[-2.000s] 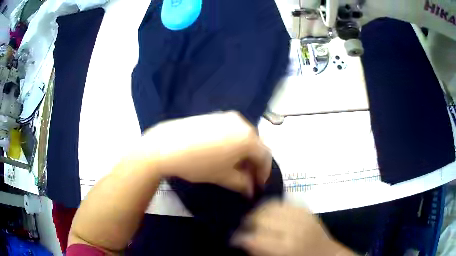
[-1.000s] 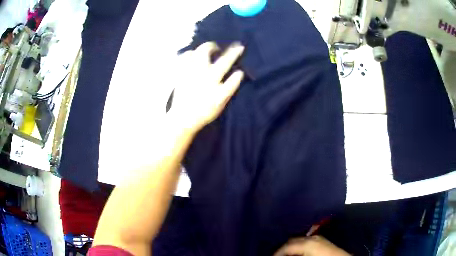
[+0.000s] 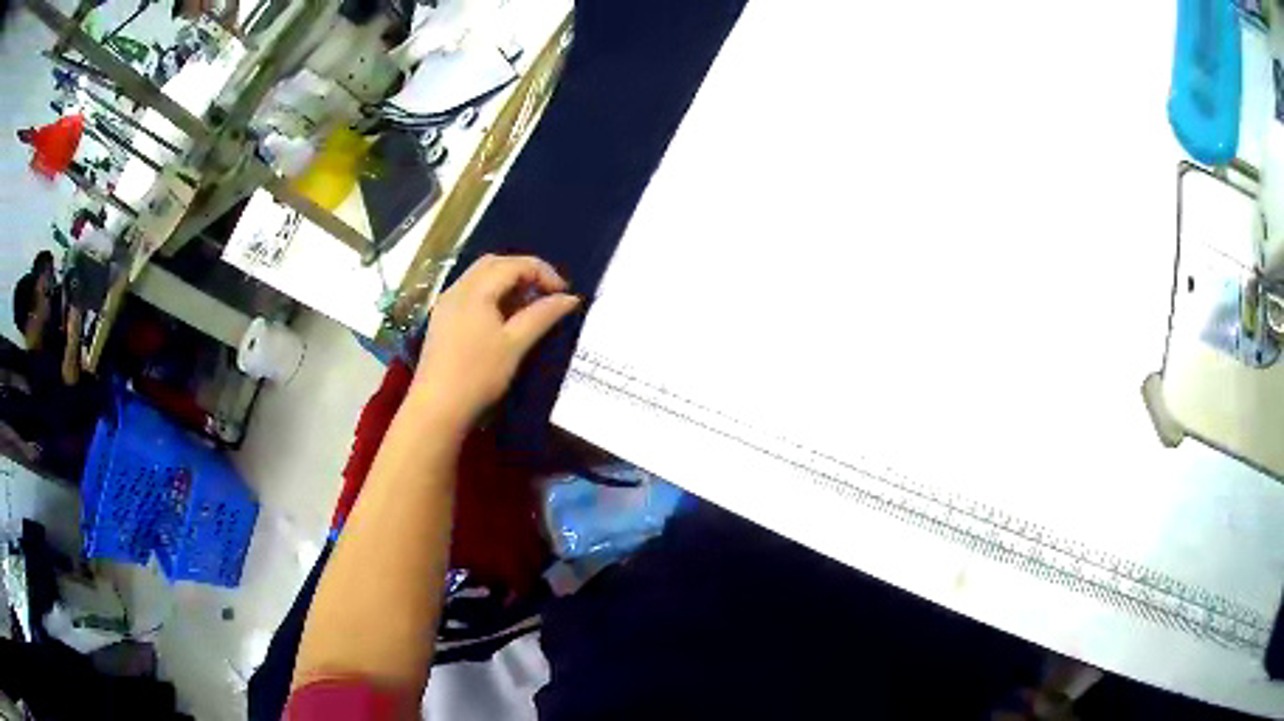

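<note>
My left hand (image 3: 493, 331) is over the long navy panel stack (image 3: 620, 99) on the table's left edge. Its fingers are curled, with thumb and fingertips close together at the stack's inner edge near the front. I cannot tell whether they grip the cloth. My right hand is not in view. Dark cloth (image 3: 789, 606) lies below the table's front edge, over the lap area.
The white table (image 3: 901, 282) has ruler marks along its curved front. A bright blue rounded object (image 3: 1207, 85) and the machine bed (image 3: 1225, 338) with its corner tab (image 3: 1163, 410) are at right. A blue basket (image 3: 169, 486) stands on the floor at left.
The view has swung left. My left hand has gone from the large navy piece to the left panel stack. That piece no longer lies on the table. My right hand has left view.
</note>
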